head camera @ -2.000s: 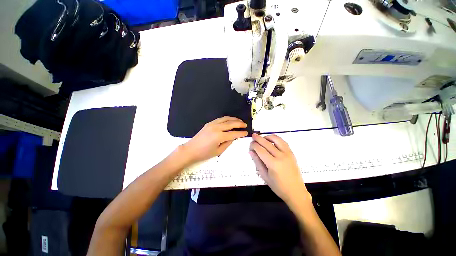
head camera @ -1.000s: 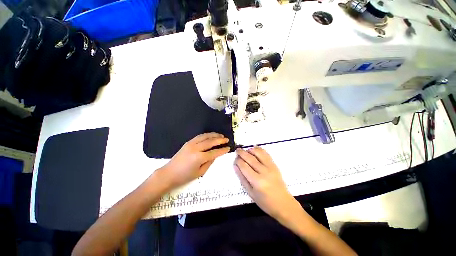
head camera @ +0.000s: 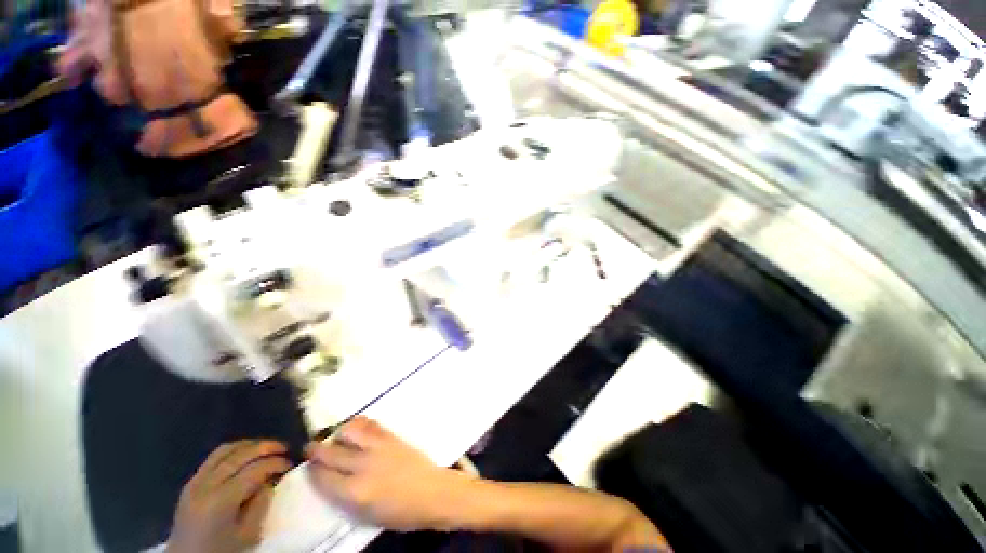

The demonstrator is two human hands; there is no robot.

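Note:
A black panel (head camera: 162, 437) lies flat on the white table, its right part under the sewing machine head (head camera: 243, 313). My left hand (head camera: 232, 491) rests at the panel's lower right edge, fingers bent; the frame is blurred and its grip is unclear. My right hand (head camera: 373, 470) is just right of it, fingertips pinching the narrow black strip (head camera: 395, 387) at the panel's corner. The strip runs up and right across the table. The presser foot area is blurred.
A screwdriver with a purple-blue handle (head camera: 449, 324) and a dark wrench (head camera: 414, 302) lie under the machine arm. Black panels (head camera: 687, 475) are stacked lower right on a pale surface. A blue bin (head camera: 38, 211) and an orange-brown item (head camera: 162, 70) are at upper left.
The view has swung right and blurred, so table and machine sit further left. The black heap and the left grey panel are out of view. Both hands stay by the panel's corner.

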